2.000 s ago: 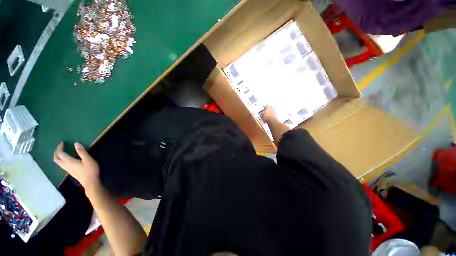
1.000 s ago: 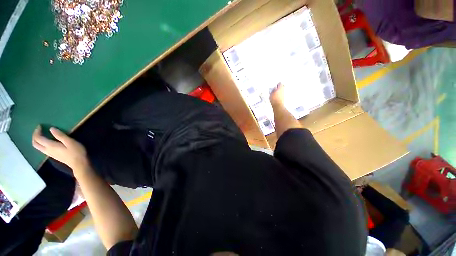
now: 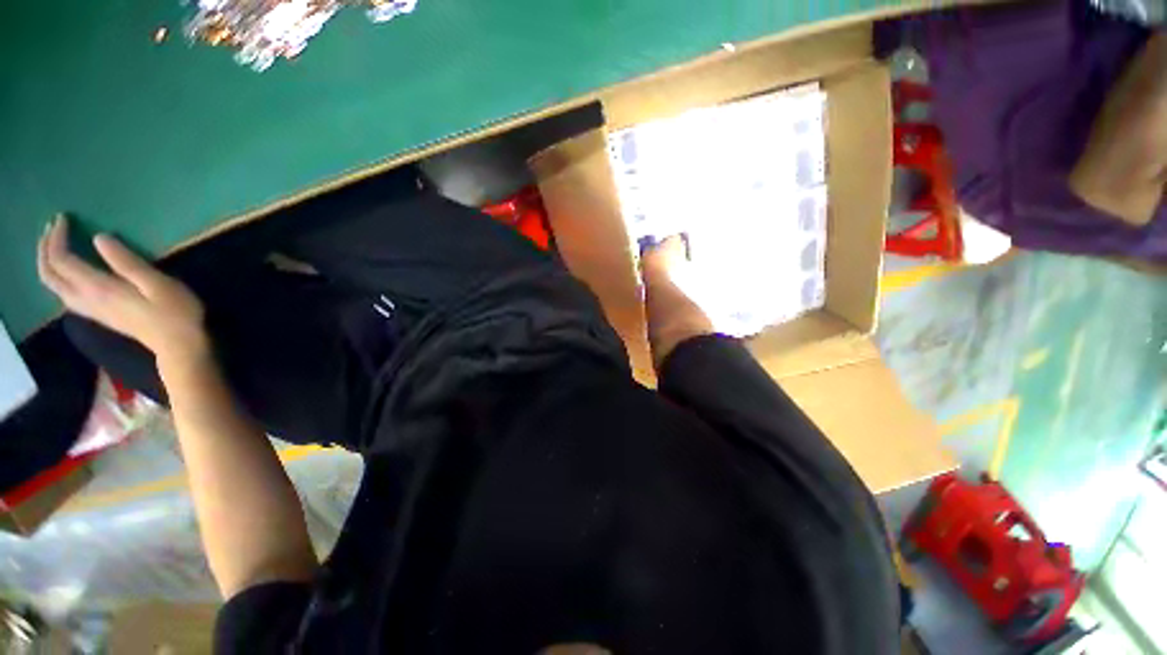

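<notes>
An open brown carton (image 3: 855, 192) stands below the bench edge, packed with rows of white housings (image 3: 768, 166) that look overexposed. My right hand (image 3: 668, 269) is inside the carton, over the housings near its left side. Its fingers are small and washed out, so I cannot tell whether they grip a housing. My left hand (image 3: 122, 288) rests on the edge of the green bench (image 3: 422, 64) with its fingers apart and nothing in it. A loose pile of copper and silver parts (image 3: 269, 26) lies on the bench, cut off by the top edge.
A person in purple (image 3: 1011, 115) sits at the upper right beside a red stool (image 3: 924, 192). Another red stool (image 3: 992, 550) is at the lower right on the floor. A corner of a white bin (image 3: 13, 378) shows at the left edge.
The view has turned and shifted, so the parts pile and white bin have moved mostly out of view. My right hand has moved over the housings towards the carton's left side. My left hand stays at the bench edge.
</notes>
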